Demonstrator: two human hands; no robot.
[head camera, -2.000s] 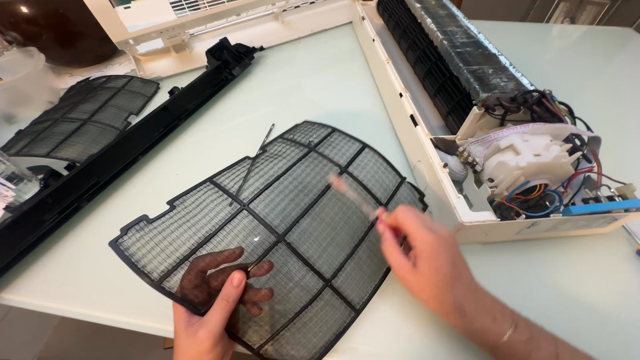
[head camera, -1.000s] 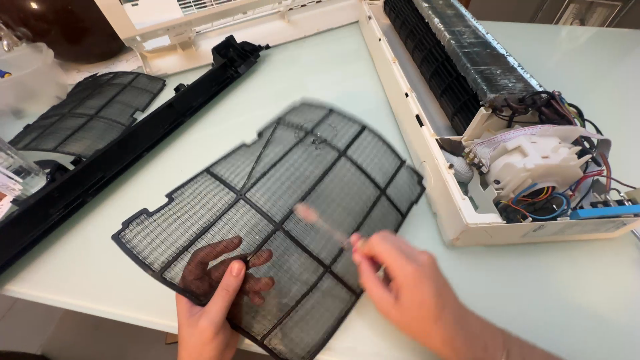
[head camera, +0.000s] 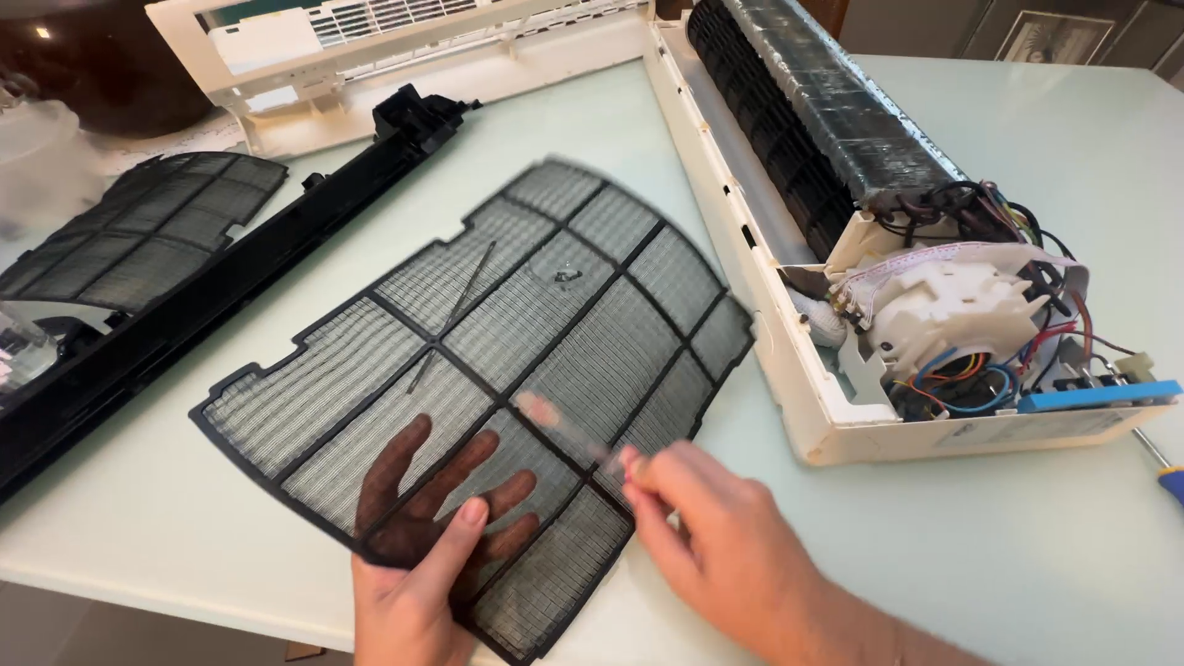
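Observation:
My left hand (head camera: 416, 573) grips the lower edge of a black-framed mesh air filter (head camera: 573, 333), its thumb in front and its fingers showing through the mesh from behind. My right hand (head camera: 712, 536) pinches a small, slim brush (head camera: 555, 421), whose pinkish head is blurred and lies over the middle of the filter. Whether the head touches the mesh I cannot tell. A thin dark rod (head camera: 472, 287) shows by the filter's upper left part, partly through the mesh. Some dark bits or a small gap mark the mesh near its top.
An opened air conditioner indoor unit (head camera: 786, 370) with exposed wiring lies at right, a screwdriver (head camera: 1170, 481) beside it. At left are a long black plastic part (head camera: 240, 268), a second mesh filter (head camera: 176, 217) and a clear container (head camera: 42, 157). A white front casing (head camera: 388, 55) lies behind.
The brush in my right hand has moved down and left across the filter from its place two seconds ago. My left hand keeps its hold on the filter.

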